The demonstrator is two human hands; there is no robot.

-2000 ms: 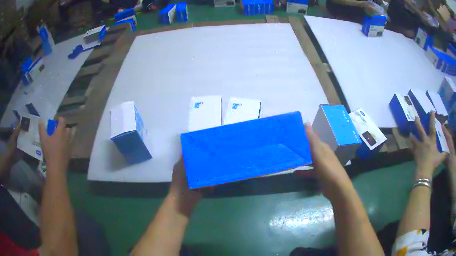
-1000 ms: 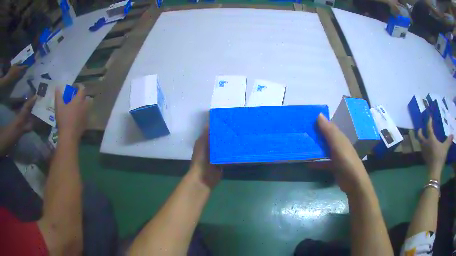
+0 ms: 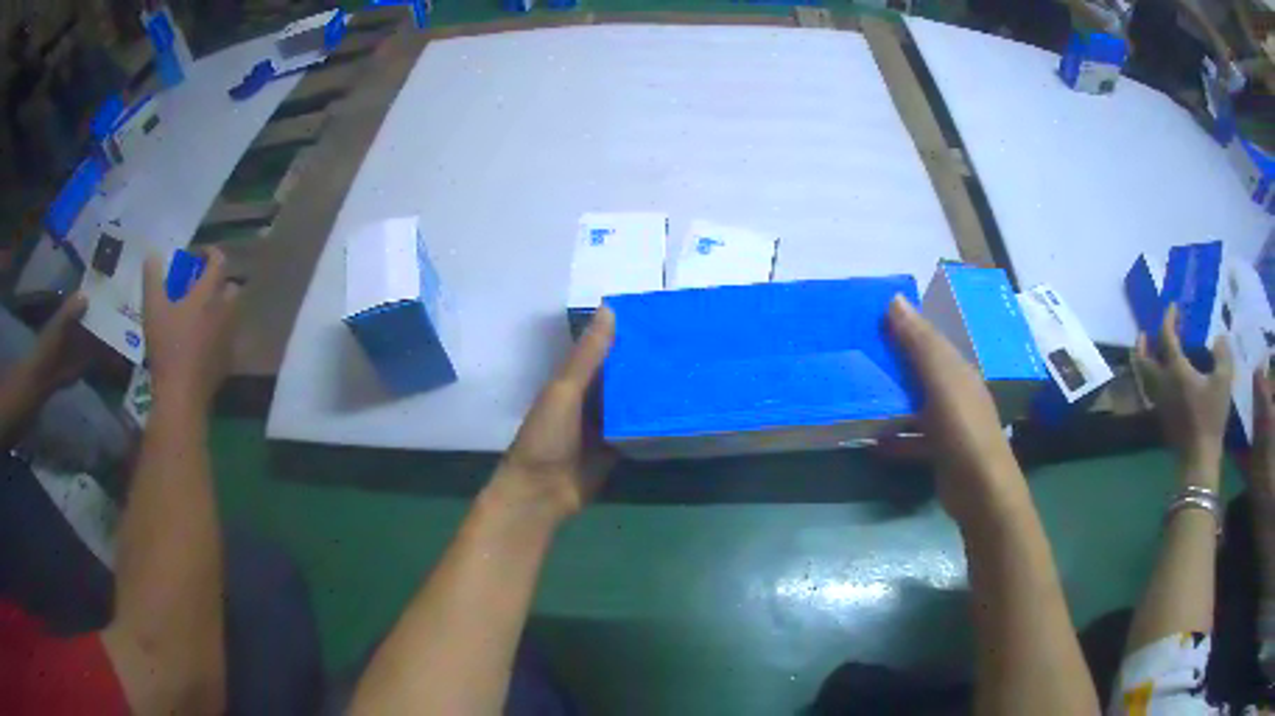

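A retail carton with a plain blue side facing up is held level over the near edge of the white board. My left hand grips its left end, the thumb at the upper left corner. My right hand grips its right end, the thumb on the blue side near the upper right corner. The fingers of both hands are mostly hidden behind and under the carton. A narrow strip of its greyish lower face shows. Two white-topped small cartons stand just behind it, partly covered.
An upright carton stands at left. A light-blue-topped carton and a small carton with a dark picture are at right. Neighbours' hands hold cartons at both sides. Green floor shows below the board.
The carton was tilted two seconds ago, right end higher, and is now nearly level. My left thumb now shows at its upper left corner. The right neighbour's carton has turned.
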